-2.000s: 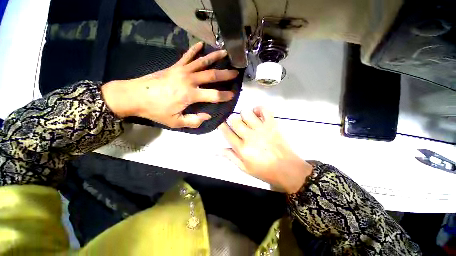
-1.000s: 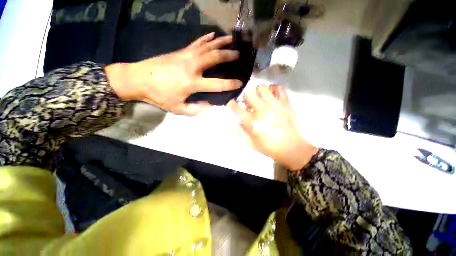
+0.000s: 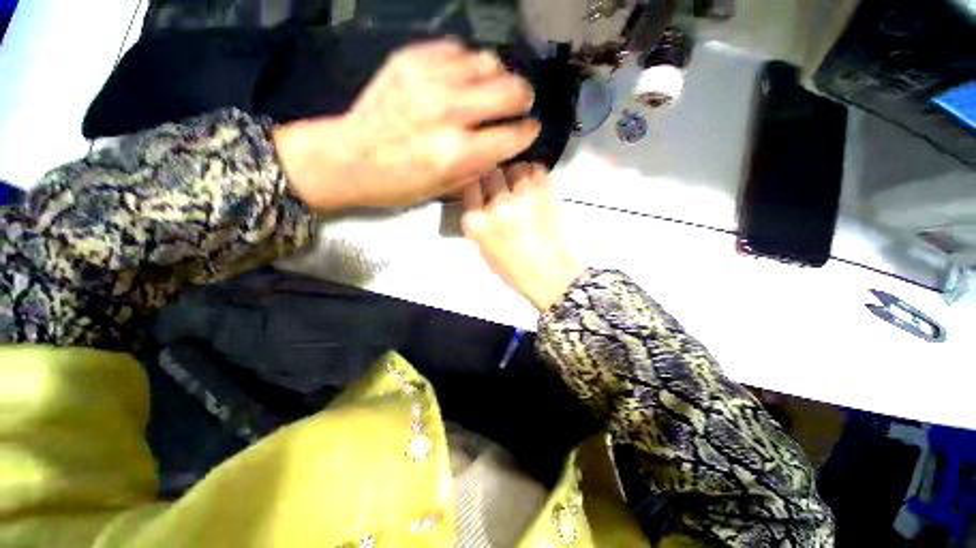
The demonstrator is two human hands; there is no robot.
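Observation:
The black mesh panel (image 3: 214, 80) lies on the machine bed at the upper left, its right edge by the needle area. A camouflage strip (image 3: 396, 13) crosses it at the top of the picture. My left hand (image 3: 417, 123) lies on the panel with its fingers towards the needle. My right hand (image 3: 519, 225) is just below, its fingertips at the panel's lower right edge under my left fingers. Whether they pinch the edge is hidden. The white-capped round part (image 3: 659, 85) stands right of the needle area, which is blurred.
A small round perforated disc (image 3: 631, 126) lies on the bed. A smartphone (image 3: 793, 166) and thread snips (image 3: 905, 315) lie to the right. The machine's dark control panel (image 3: 899, 64) is at the upper right. Dark panels (image 3: 289, 332) lie below the table edge.
The panel has moved up and turned. My left hand has moved up, its fingers closer together. My right hand has moved left against the panel edge. The disc now shows.

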